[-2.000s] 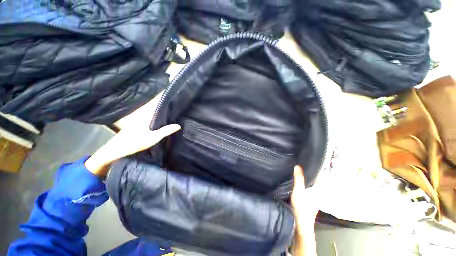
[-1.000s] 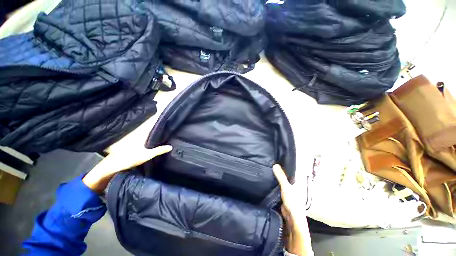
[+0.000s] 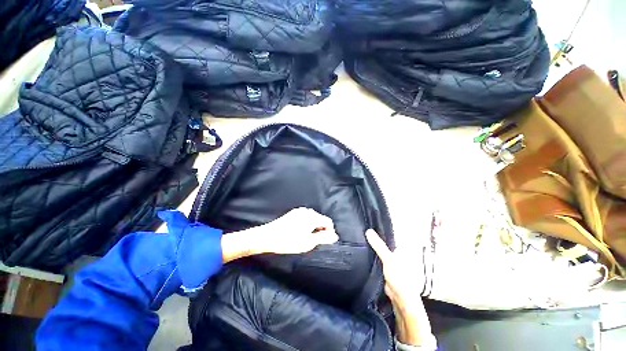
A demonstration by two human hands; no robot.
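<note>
A black backpack (image 3: pixel 288 161) lies open in front of me, its toothed main zipper running around the mouth and shiny lining showing inside. My left hand (image 3: pixel 292 232) is over the lining at the inner zip pocket, fingers curled with tips together; whether it pinches the zipper puller is hidden. Part of the pocket and a small rectangular patch (image 3: pixel 336 258) show beside and below it. My right hand (image 3: pixel 401 288) grips the bag's right edge, thumb inside the mouth. The folded-down front panel (image 3: pixel 295 319) lies nearest me.
Black quilted backpacks lie at the left (image 3: pixel 96 89), back middle (image 3: pixel 233 55) and back right (image 3: pixel 453 62). Small metal and green-handled tools (image 3: pixel 504 145) lie beside brown bags (image 3: pixel 583 137) at right. Thread scraps (image 3: pixel 508 236) lie on the cream table (image 3: pixel 439 171). A table edge runs at lower right.
My left hand has left the bag's left edge and moved right, over the inner pocket, its fingers now curled. My right hand still holds the right edge. The view has shifted.
</note>
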